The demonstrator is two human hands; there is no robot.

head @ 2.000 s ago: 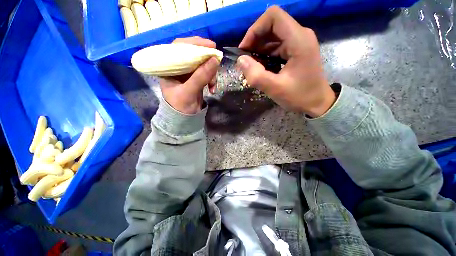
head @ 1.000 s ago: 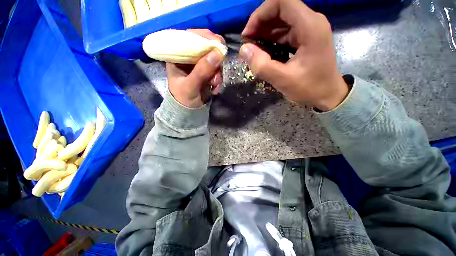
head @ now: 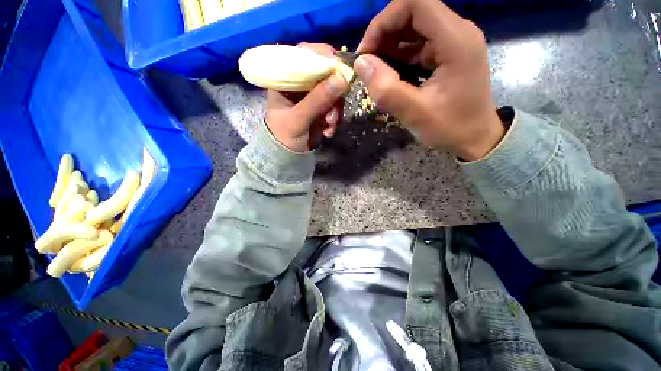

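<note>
My left hand (head: 306, 109) holds a pale banana piece (head: 288, 68) by its right end, the thumb on top and the blunt end pointing left. My right hand (head: 435, 80) grips a small trimming knife (head: 348, 57) between thumb and fingers. Its short dark tip is at the piece's narrow right end; most of the tool is hidden in the fingers. Small yellow and whitish trimmings (head: 368, 106) lie on the speckled worktop (head: 406, 192) below the hands.
A slanted blue side crate (head: 94, 94) at left holds a loose heap of banana pieces (head: 76, 235). A blue front crate (head: 239, 32) holds pieces in a row at the top. Crinkled clear film (head: 647, 25) lies at the upper right edge. Yellow-black tape (head: 109, 319) marks the floor.
My left hand and the banana piece have moved right, bringing the narrow end up to the knife tip. My right hand has moved slightly up and right since the earliest frame.
</note>
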